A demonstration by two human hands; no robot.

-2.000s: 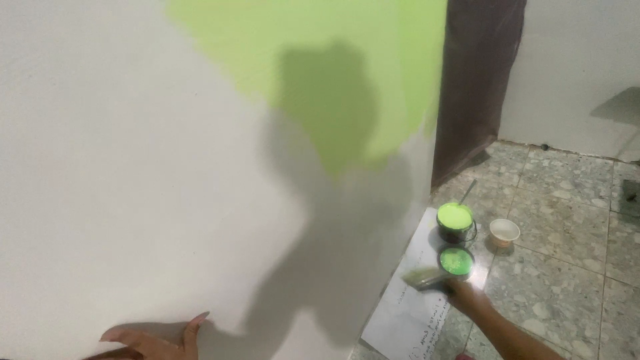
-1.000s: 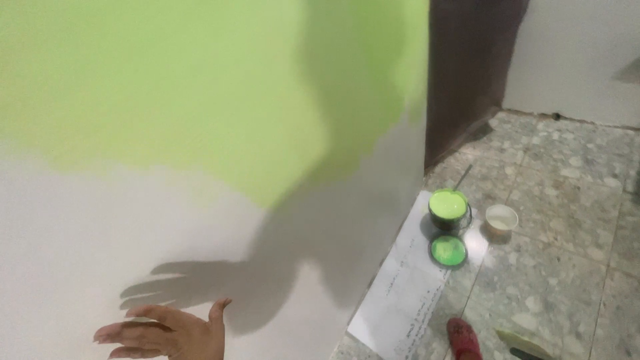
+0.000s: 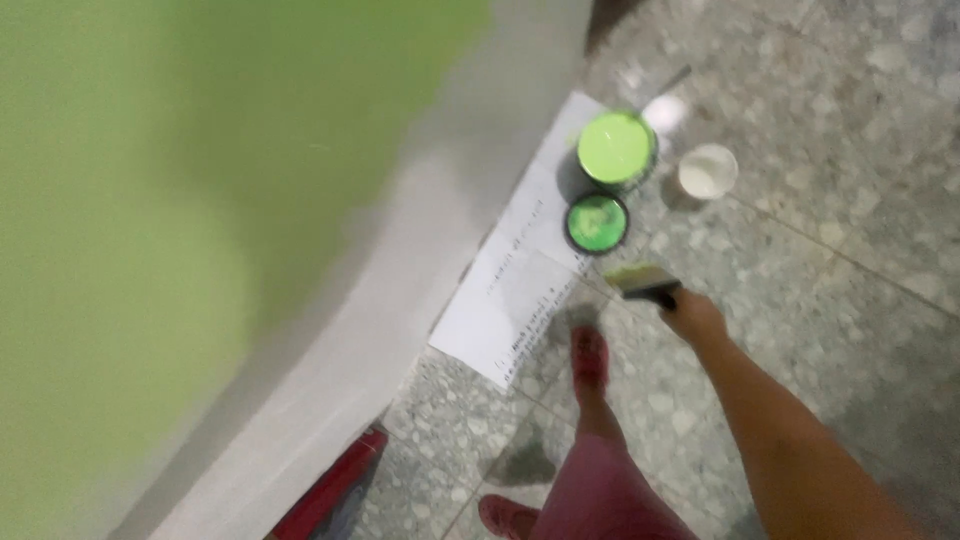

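My right hand (image 3: 696, 316) grips a flat paintbrush (image 3: 645, 283) by its dark handle, its bristles coated with light green paint and pointing left. Up and to the left of the brush, a round lid (image 3: 597, 223) smeared with green lies beside an open paint can (image 3: 616, 148) full of bright green paint. A small white cup (image 3: 707, 172) with pale contents stands right of the can. The wall (image 3: 187, 187) on the left bears green paint over its upper part, with a whitish band below. My left hand is outside the frame.
Printed paper sheets (image 3: 499, 285) lie along the wall's foot, partly under the can and lid. My feet, in red shoes (image 3: 589, 360), stand on the speckled tile floor (image 3: 825, 300). A red object (image 3: 330, 484) rests against the wall at the bottom. A thin stick (image 3: 667, 86) projects behind the can.
The view has swung down toward the floor. My left hand, in front of the wall before, has gone out of view. My right hand with the brush is back in view, near the lid.
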